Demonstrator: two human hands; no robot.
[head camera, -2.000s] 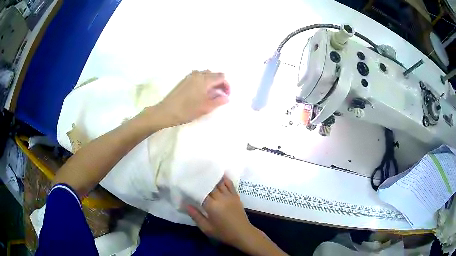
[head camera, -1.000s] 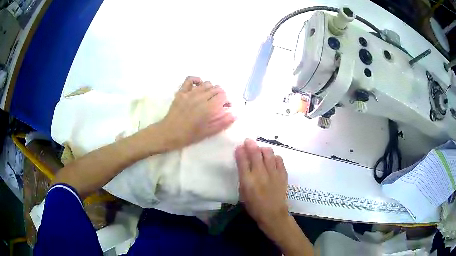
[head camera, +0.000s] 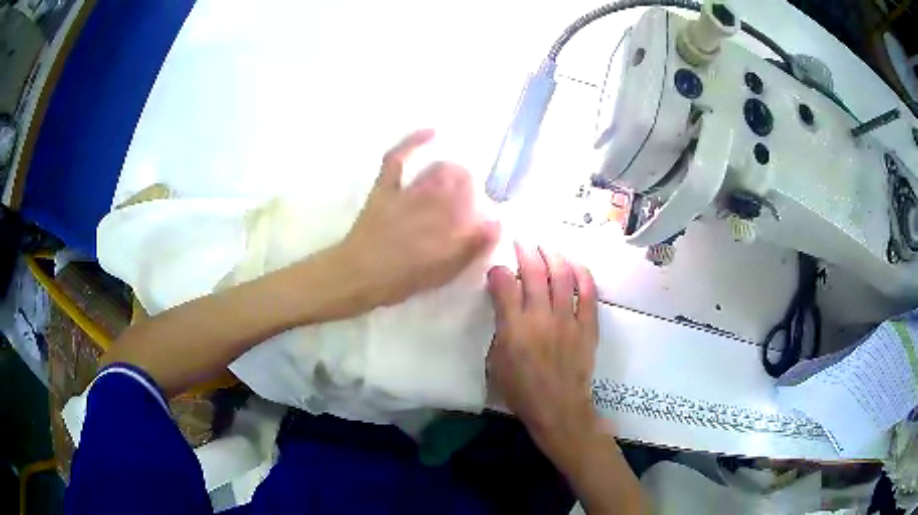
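Note:
The off-white garment piece (head camera: 403, 352) lies limp across the front left of the white table and under my left forearm. My left hand (head camera: 428, 226) is on the cloth near its upper right part, thumb raised, fingers bent and blurred in the glare; whether it pinches cloth cannot be told. My right hand (head camera: 544, 322) lies palm down at the cloth's right edge, fingers extended towards the machine. The sewing machine (head camera: 695, 131) stands to the right. Its needle area (head camera: 619, 209) is bright and has no visible cloth in it.
The machine lamp (head camera: 521, 131) hangs left of the head. Black scissors (head camera: 793, 327) lie under the machine arm, beside a printed sheet (head camera: 866, 372). A ruler scale (head camera: 705, 412) runs along the front edge. A blue surface (head camera: 96, 121) and a brown taped box top (head camera: 75, 367) are at left.
My right hand has moved from the cloth's front edge up and right, and now lies flat. My left hand has shifted slightly down, its thumb now raised. The machine appears slightly further right.

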